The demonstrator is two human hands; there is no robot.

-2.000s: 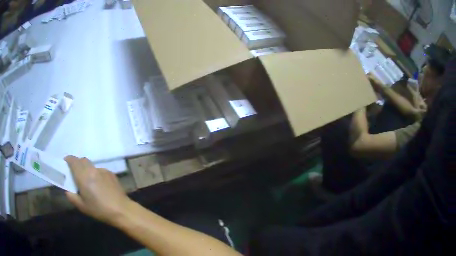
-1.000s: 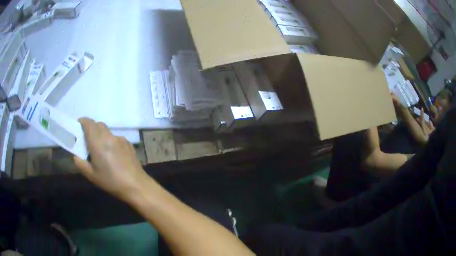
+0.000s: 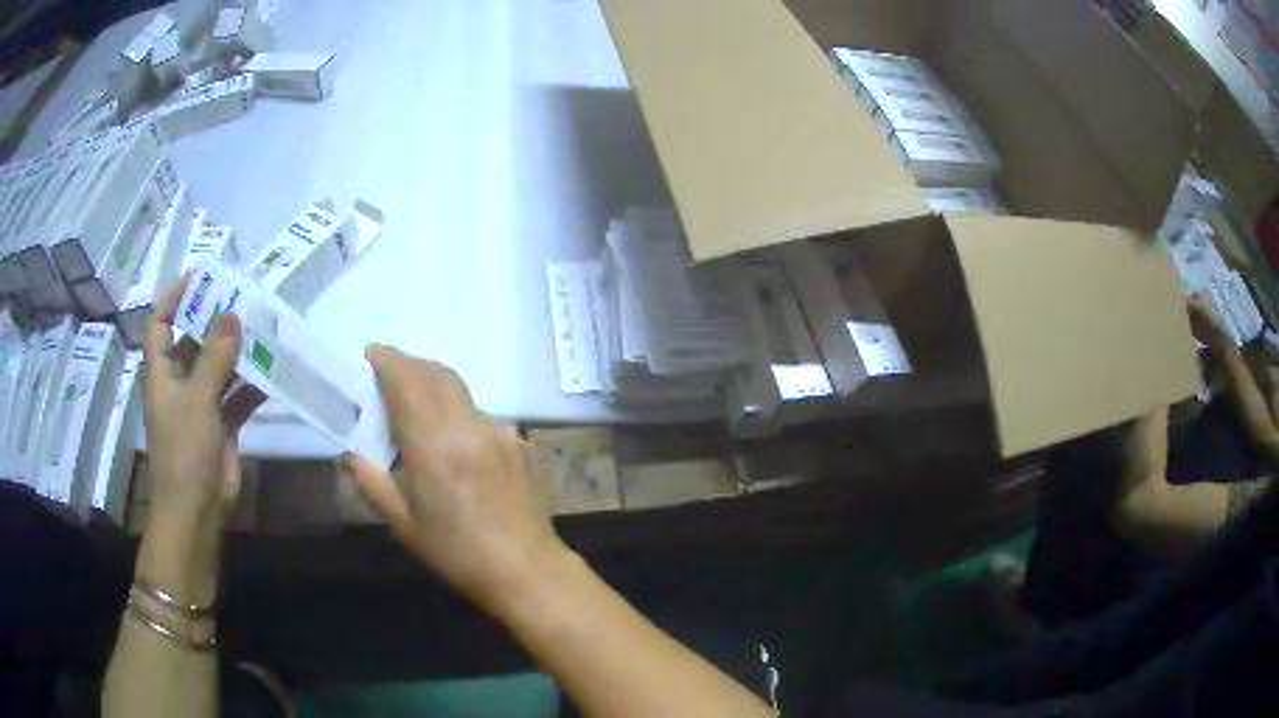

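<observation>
A long slim white retail box point(image 3: 288, 361) with blue and red lettering and a green mark is held aslant above the table's front edge. My left hand point(image 3: 197, 393) grips its upper left end, with a bracelet on the wrist. My right hand point(image 3: 456, 470) holds its lower right end between thumb and fingers. Another retail box point(image 3: 312, 258) with an open end flap lies on the white sheet just behind it. Whether anything is inside the held box cannot be told.
Rows of white retail boxes point(image 3: 91, 225) stand at the left, with small boxes behind. A leaflet stack point(image 3: 666, 316) and two packed boxes point(image 3: 800, 330) lie beside the large open brown carton point(image 3: 1080, 330), which holds more boxes. Another person's arm point(image 3: 1171, 484) is at the far right.
The view has swung left, so things sit further right. My left hand has come into view on the held box's upper end. My right hand still holds the other end.
</observation>
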